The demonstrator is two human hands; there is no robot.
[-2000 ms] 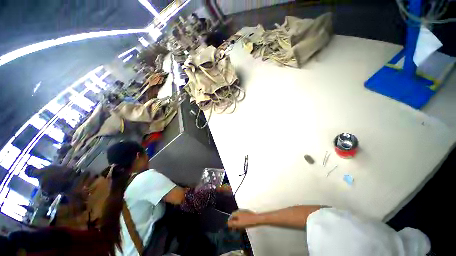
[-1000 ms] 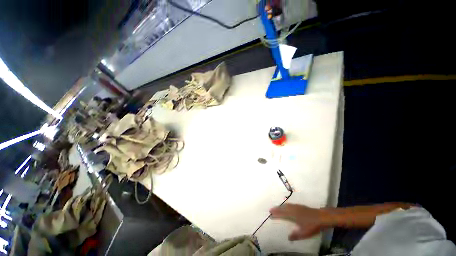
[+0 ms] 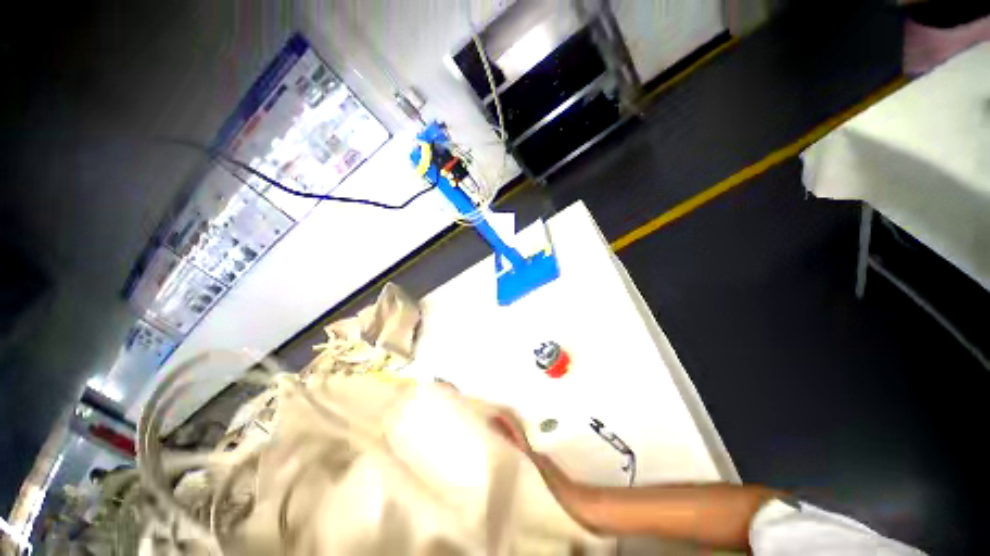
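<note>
A large beige handbag (image 3: 380,472), blurred, fills the lower left and middle in front of me, over the white table. Its looped handles (image 3: 163,418) stick out at its left. My right hand (image 3: 510,431) is at the bag's right edge, its fingers hidden by the bag and blurred, so its grip cannot be told. The bare forearm comes in from the lower right. My left hand is not in view.
A thin corded tool (image 3: 612,437) lies right of the bag. Beyond are a small dark oval piece (image 3: 548,425), a red-based pot (image 3: 553,359) and a blue stand (image 3: 529,279). Another beige heap (image 3: 385,323) lies behind. A second white table (image 3: 923,152) stands upper right.
The view has swung right. The bag has come up from the bottom edge over the table. My right hand, earlier spread near the cord, is now at the bag's edge.
</note>
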